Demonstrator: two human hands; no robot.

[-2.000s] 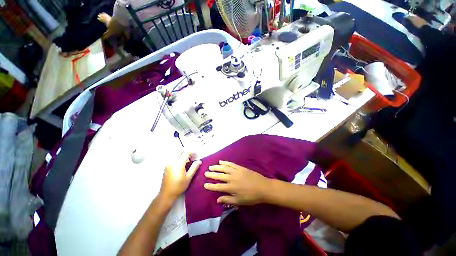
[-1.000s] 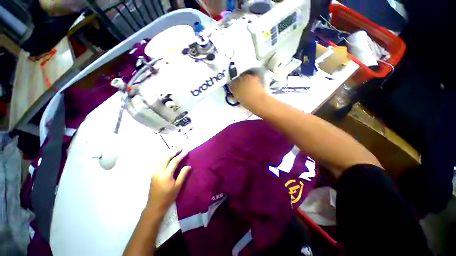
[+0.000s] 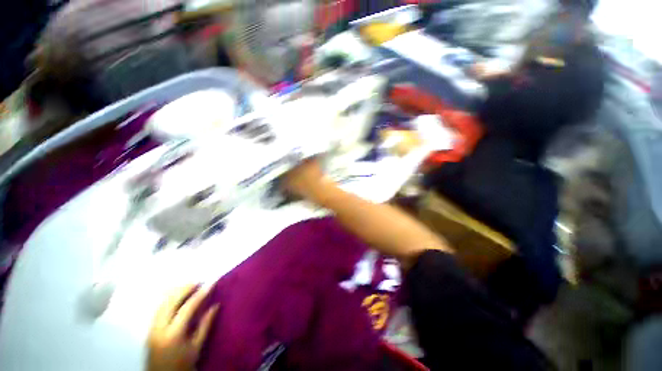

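The view is strongly blurred. A maroon garment [image 3: 290, 290] with white lettering and a yellow-orange mark lies over the front of the white sewing table [image 3: 65, 261]. My left hand [image 3: 178, 330] rests at the garment's left edge, fingers apart, cut off by the bottom edge. My right hand [image 3: 301, 180] reaches to the body of the white sewing machine [image 3: 247, 156]; its fingers are blurred, and I cannot tell whether they hold anything. The scissors cannot be made out.
A red bin [image 3: 461, 130] stands behind the machine's right end. A cardboard box [image 3: 468, 228] is right of the table. A person in dark clothes [image 3: 544, 101] is at the upper right. More maroon cloth [image 3: 80, 170] lies behind the table, inside its pale rim.
The view has swung, so the scene sits lower and further left. Over the two seconds, my right hand left the garment for the machine. My left hand stays by the garment's edge.
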